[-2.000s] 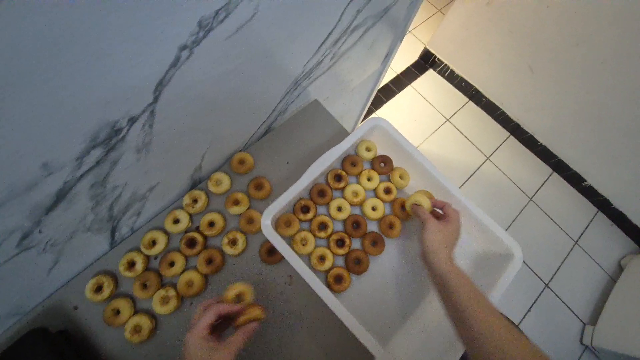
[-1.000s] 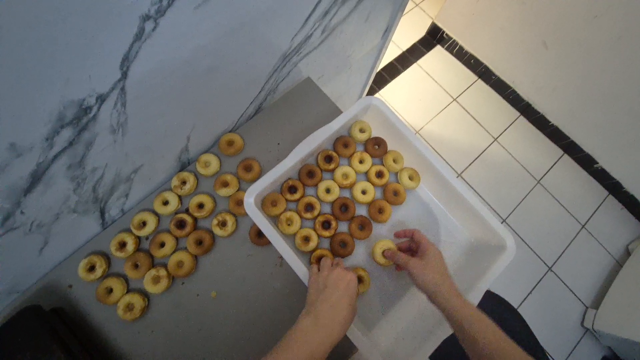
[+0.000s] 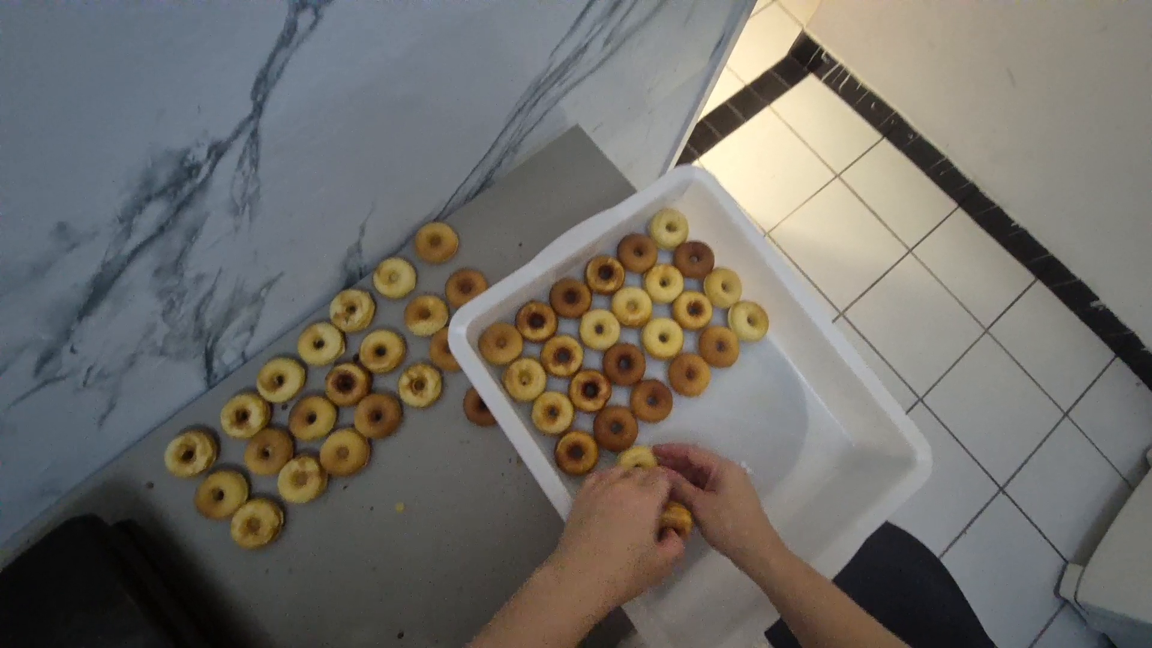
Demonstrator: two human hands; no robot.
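Note:
Rows of small ring doughnuts point(image 3: 624, 363), pale yellow to dark brown, lie in the upper left part of a white plastic tub point(image 3: 877, 409). My left hand point(image 3: 621, 526) reaches over the tub's near-left side, with a golden doughnut point(image 3: 675, 519) at its fingertips. Close against it, my right hand point(image 3: 715, 495) has its fingers bent by a pale doughnut point(image 3: 637, 458) at the end of a row. Whether the right fingers grip that doughnut cannot be told, as the hands partly hide both pieces. More doughnuts point(image 3: 313, 418) lie on the grey surface left of the tub.
The grey countertop point(image 3: 432, 531) carries crumbs and runs along a marble-patterned panel point(image 3: 180, 180). A black object point(image 3: 81, 585) stands at the lower left. White floor tiles point(image 3: 936, 315) with a black border lie to the right. Dark clothing point(image 3: 900, 585) shows at the bottom.
Two seconds ago my left hand held doughnuts over the grey surface; it is now in the tub. My right hand has moved from the tub's right side to beside the left hand.

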